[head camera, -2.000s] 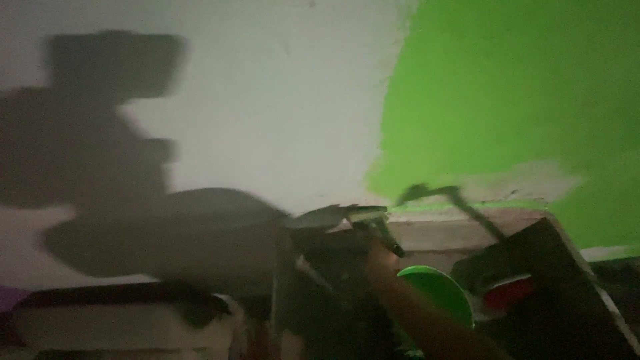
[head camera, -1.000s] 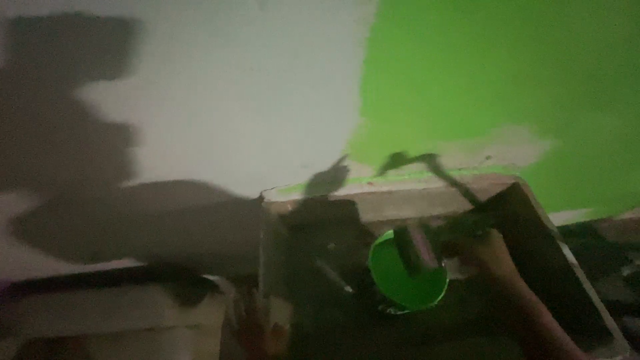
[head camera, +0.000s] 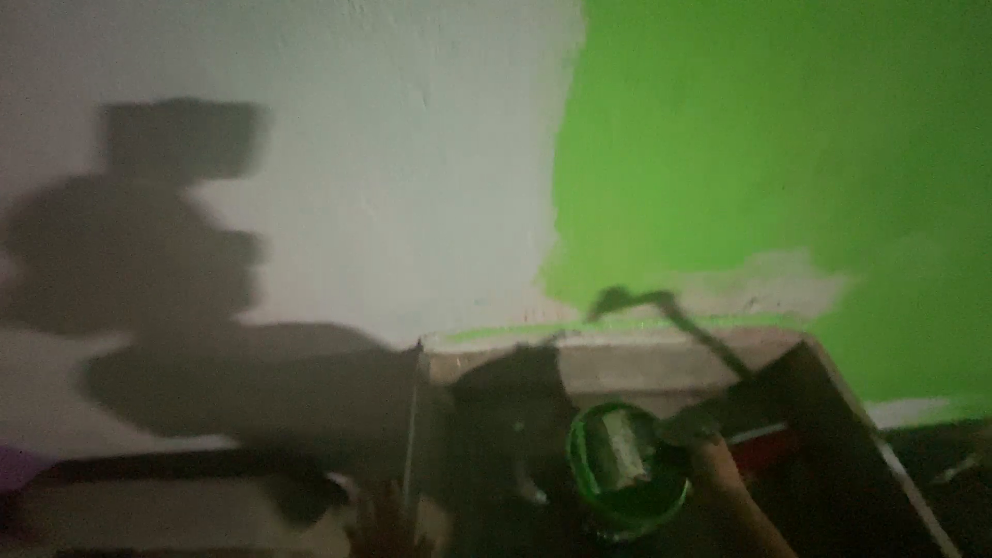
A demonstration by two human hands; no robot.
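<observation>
In the head view, my right hand (head camera: 694, 434) is closed around the dark handle of a paintbrush. The wide, pale head of the brush (head camera: 624, 449) lies over the mouth of a round green paint container (head camera: 674, 504); the dim light hides whether it touches paint. My left hand (head camera: 391, 523) is low in the view beside the left edge of an open box-like basin, dark and blurred, so its fingers are hard to make out. Behind stands a wall, pale on the left and painted bright green (head camera: 736, 139) on the right.
The basin's pale rim (head camera: 620, 333) runs along the wall around the container. A red object (head camera: 763, 449) lies inside, right of my right hand. A pale ledge or furniture piece (head camera: 178, 504) is at lower left. Large shadows fall across the wall and basin.
My right hand has come down from near the basin's back rim to the green container, with the brush now over its mouth. My left hand has come into view at the bottom.
</observation>
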